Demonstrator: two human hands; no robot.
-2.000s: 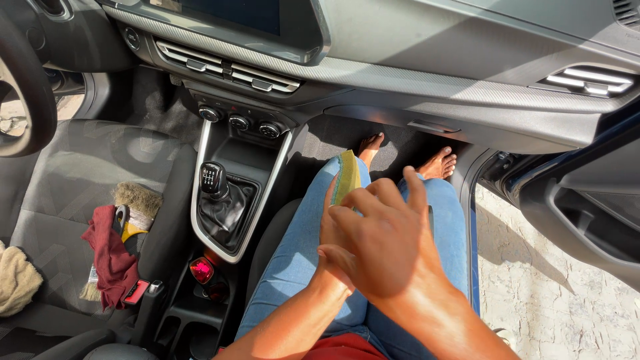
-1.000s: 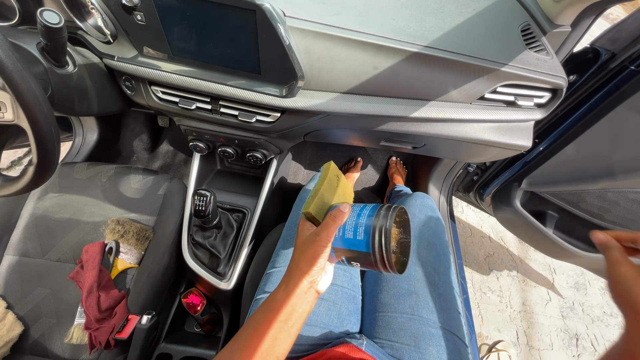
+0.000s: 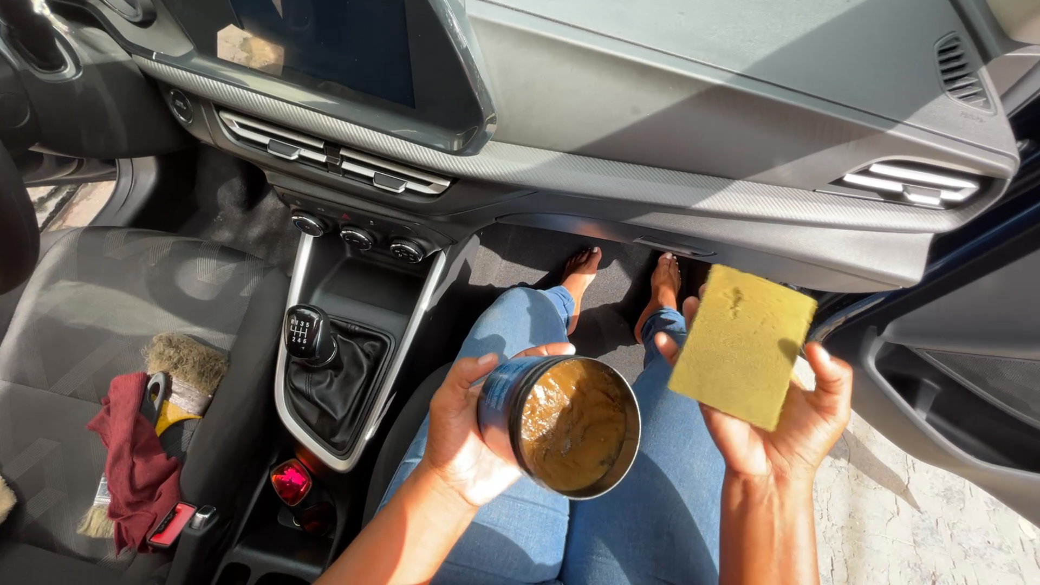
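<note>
In my left hand [image 3: 471, 422] is an open tin [image 3: 578, 426], tilted so its mouth faces me, with glossy brown paste inside. Its blue label is partly covered by my fingers. My right hand [image 3: 780, 422] holds a flat yellow rectangular sponge [image 3: 745, 345] over my right thigh, its broad face turned up and marked by a small dent. Sponge and tin are apart. On the seat to the left, a dark red cloth [image 3: 138, 471] lies over brushes, one with a bushy bristle head [image 3: 187, 361].
The dashboard [image 3: 650, 138] with its screen [image 3: 325, 49] and air vents spans the front. A gear lever [image 3: 309, 333] and cup holders stand left of my legs. An open car door [image 3: 967, 349] is at the right. My bare feet rest in the footwell.
The sponge was in my left hand with the tin a second ago; now my right hand holds it. My right hand has come in from the far right. The tin's mouth has turned toward me.
</note>
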